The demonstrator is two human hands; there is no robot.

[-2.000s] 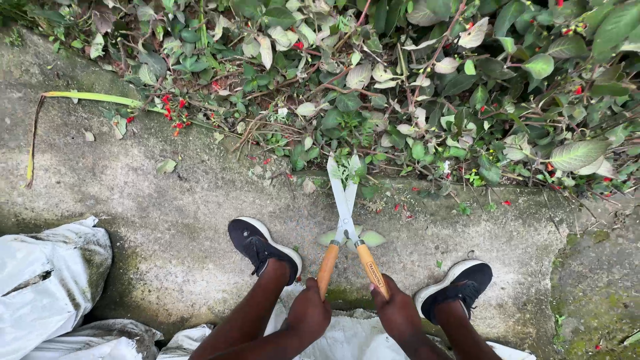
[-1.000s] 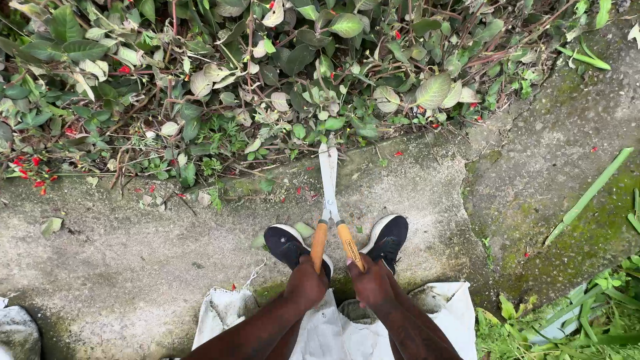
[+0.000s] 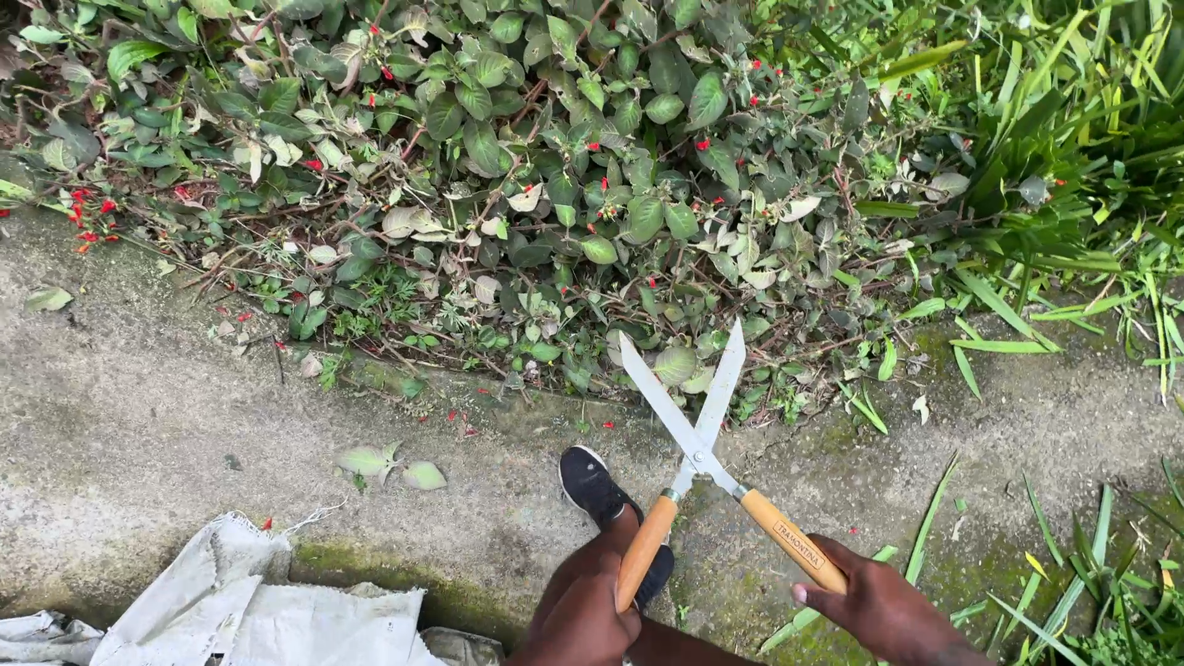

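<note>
My left hand [image 3: 587,606] is closed around one wooden handle of the Tramontina hedge shears [image 3: 698,455], and my right hand [image 3: 874,597] grips the other. The handles are spread and the two steel blades stand apart in a V. Their tips reach the lower edge of the leafy shrub [image 3: 555,185], with a few broad leaves between the blades. Small red flowers [image 3: 90,217] dot the shrub.
A concrete ledge [image 3: 185,388] runs below the plants, with loose leaves [image 3: 368,460] on it. White sacking [image 3: 305,624] lies at lower left. Long grass-like leaves [image 3: 1045,166] grow at right, and cut blades [image 3: 930,518] lie on the concrete. My dark shoes [image 3: 587,481] stand behind the shears.
The shears' blades, nearly together one second ago, are now spread wide. My feet, apart before, now appear close together. The view has shifted right along the ledge.
</note>
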